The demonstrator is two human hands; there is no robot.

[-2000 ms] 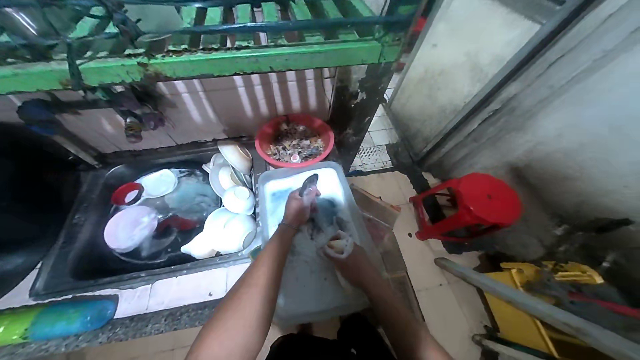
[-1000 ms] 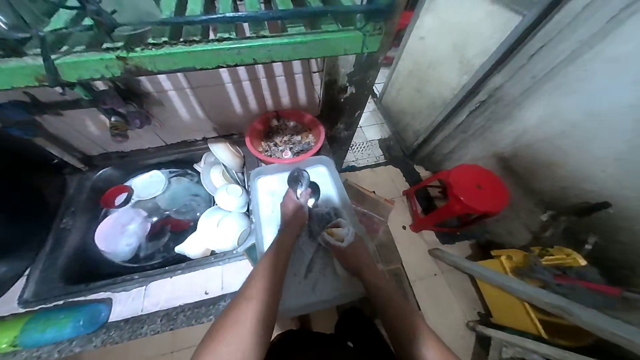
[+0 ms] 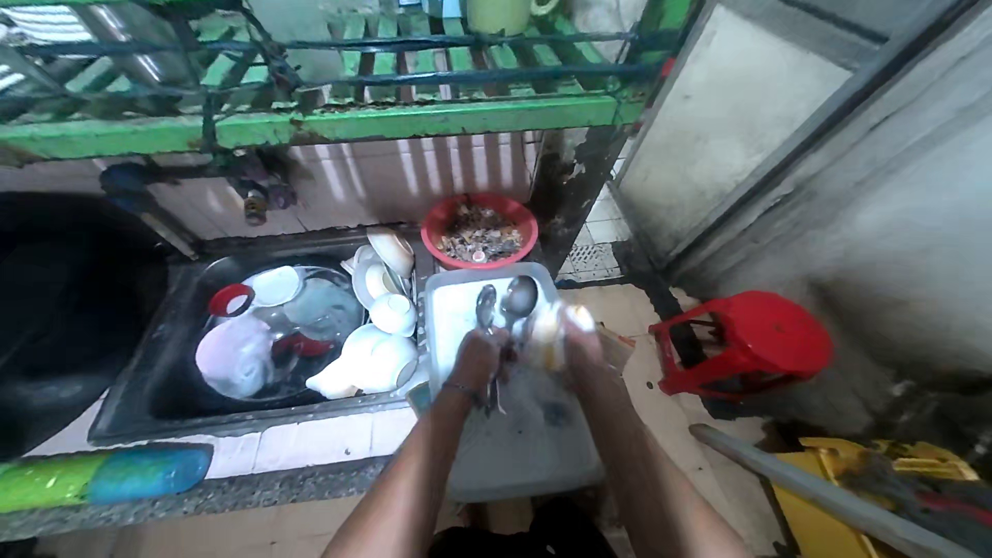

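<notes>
My left hand (image 3: 480, 358) is closed around the handles of several metal spoons (image 3: 518, 297), their bowls pointing away from me over a grey plastic tub (image 3: 504, 465). Just right of them, my right hand (image 3: 577, 337) holds something whitish and yellow (image 3: 549, 333), blurred, perhaps a sponge or scrubber. Both hands are above the tub, close together. Left of the tub, white bowls (image 3: 393, 314) are stacked at the right side of a black sink (image 3: 147, 387), which also holds a large round metal basin with dishes and a red-rimmed cup (image 3: 231, 300).
A red basin of food scraps (image 3: 480, 231) stands behind the tub. Above is a green slatted rack (image 3: 349, 120), with a tap (image 3: 254, 205) below it. At right are a red plastic stool (image 3: 756, 333), a grey pole (image 3: 821, 480) and a yellow plastic object (image 3: 814, 504).
The spoons in my left hand now show their bowls spread apart over the tub. My right hand has moved relative to them, with its whitish item now blurred.
</notes>
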